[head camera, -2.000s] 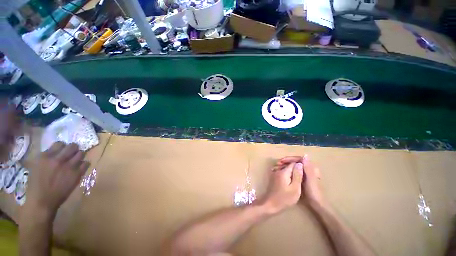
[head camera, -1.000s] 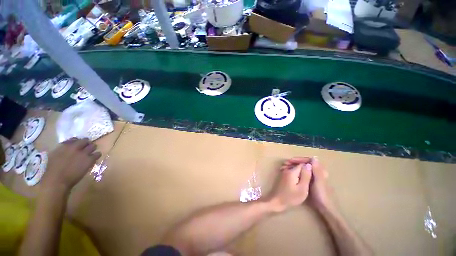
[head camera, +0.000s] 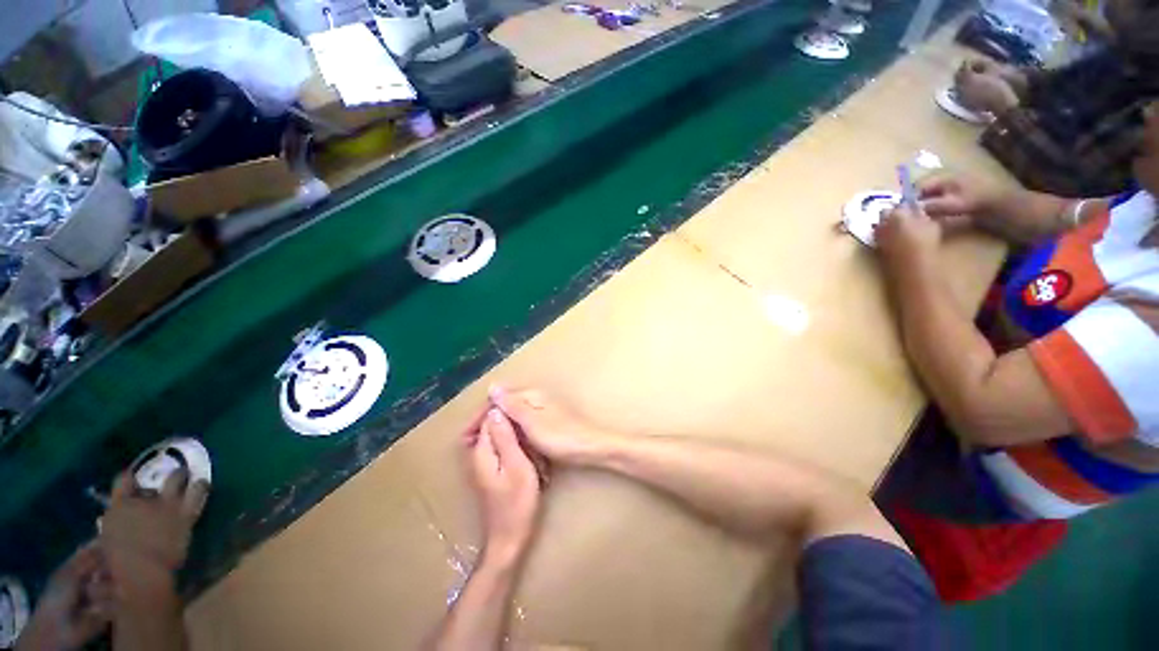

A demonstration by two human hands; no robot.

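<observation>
My left hand [head camera: 506, 477] and my right hand [head camera: 547, 422] are pressed together above the cardboard work surface [head camera: 674, 343], near its belt-side edge. Their fingers are closed against each other and no part shows in them; the inside of the palms is hidden. Beyond them, a white slotted disc [head camera: 333, 385] lies on the green belt with a small pale part sticking out past its rim. Another disc [head camera: 453, 248] lies farther along the belt.
At lower left another person's hand [head camera: 150, 528] is on a disc. At right a person in a striped shirt [head camera: 1080, 343] handles a disc [head camera: 872, 216]. Open boxes [head camera: 223, 191] and a white bucket [head camera: 76, 223] stand beyond the belt. A red item [head camera: 979, 553] is below the bench.
The view has swung to the right and tilted. The neighbour's hand at left has moved from the cardboard to a disc on the belt. My hands stay pressed together.
</observation>
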